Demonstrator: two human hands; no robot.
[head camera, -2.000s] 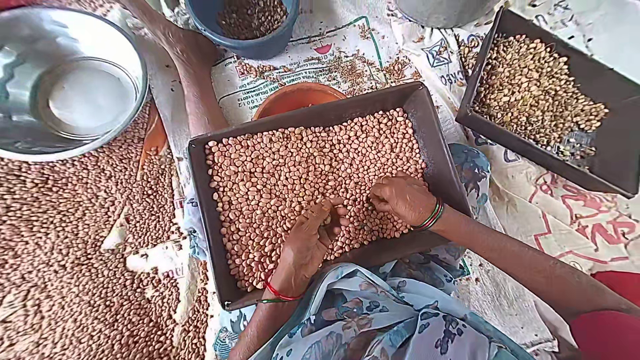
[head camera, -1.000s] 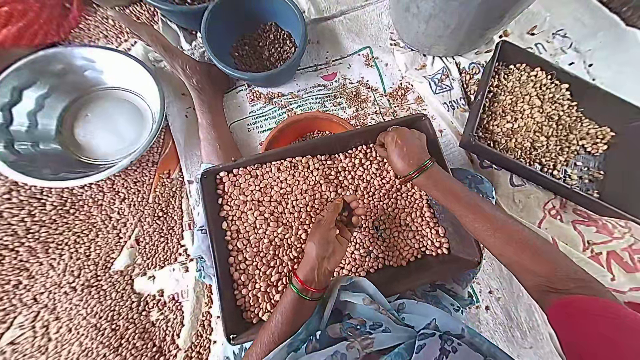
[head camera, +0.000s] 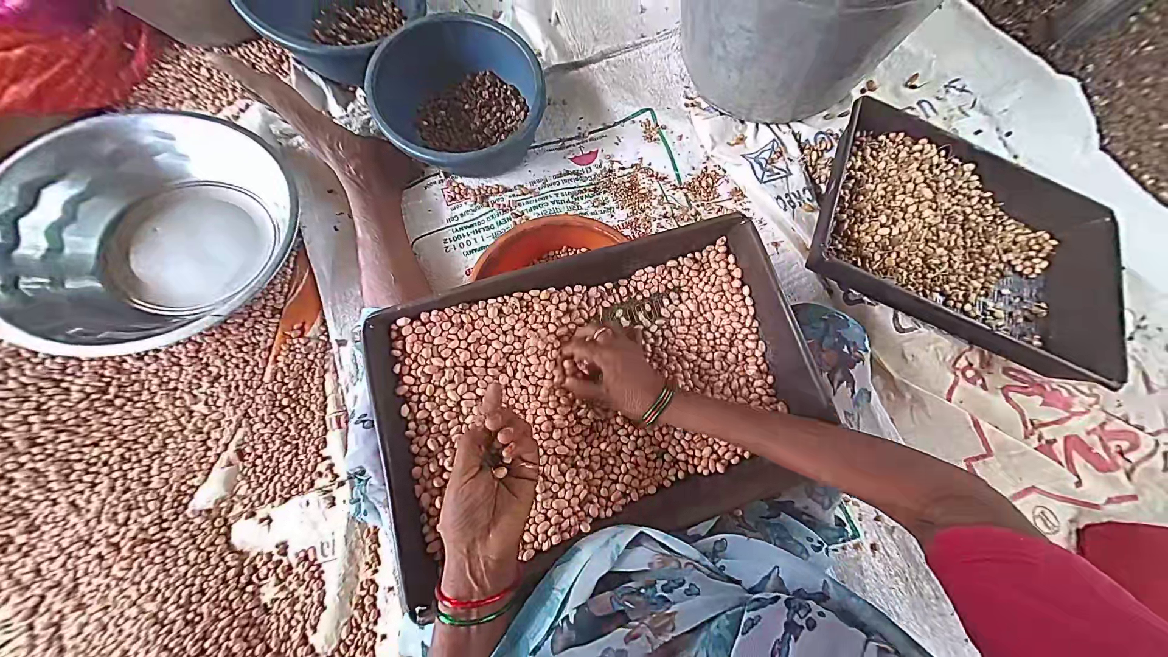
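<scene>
A dark rectangular tray (head camera: 721, 497) rests across my lap, tilted, with a layer of pinkish-tan beans or nuts (head camera: 511, 338) in it. My left hand (head camera: 493, 484) is palm up over the tray's left part, fingers curled around a few small pieces. Above the middle of the layer, my right hand (head camera: 611, 370) has its fingertips bent down at the beans; whether it pinches one is hidden. Part of the tray's slotted bottom shows just beyond the right hand.
Beyond the tray stand an orange bowl (head camera: 547, 235), blue bowls (head camera: 456, 91) with dark pieces and a grey bucket (head camera: 785, 55). A steel basin (head camera: 265, 237) is left, above a spread of beans (head camera: 137, 474). A second dark tray (head camera: 1077, 301) holds paler pieces. Someone's red cloth (head camera: 73, 55) shows top left.
My right hand has moved from the tray's far right edge back to the middle of the beans. My left hand has shifted left and turned palm up.
</scene>
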